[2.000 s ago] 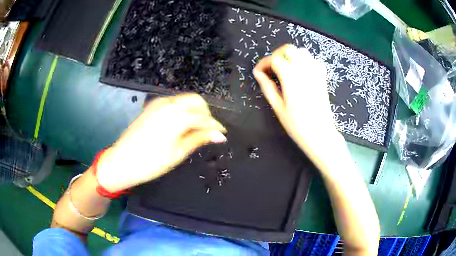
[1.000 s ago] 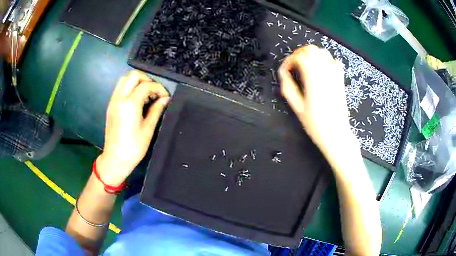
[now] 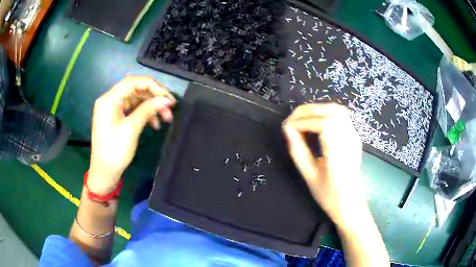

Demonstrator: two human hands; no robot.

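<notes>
The near tray [image 3: 209, 208] lies close to my body with several tiny assembled pieces [image 3: 257, 180] scattered in its middle. Behind it, the long parts tray [image 3: 389, 160] holds a heap of black pieces [image 3: 219, 41] at the left and silver pins [image 3: 360, 78] at the right. My left hand [image 3: 128, 125] is raised left of the near tray, fingertips pinched near its upper left corner. My right hand [image 3: 326, 151] is over the near tray's right edge, thumb and index fingertips together. Whether either hand holds a tiny part cannot be told.
Clear plastic bags [image 3: 451, 120] with a white label and green patch lie at the right. A black panel [image 3: 107, 15] is at the upper left. A plaid item [image 3: 31, 135] is at the left edge. The green bench [image 3: 78, 99] carries yellow lines.
My right hand has moved from over the silver pins toward me, to the near tray's right side. My left hand has moved away from above the near tray to its left.
</notes>
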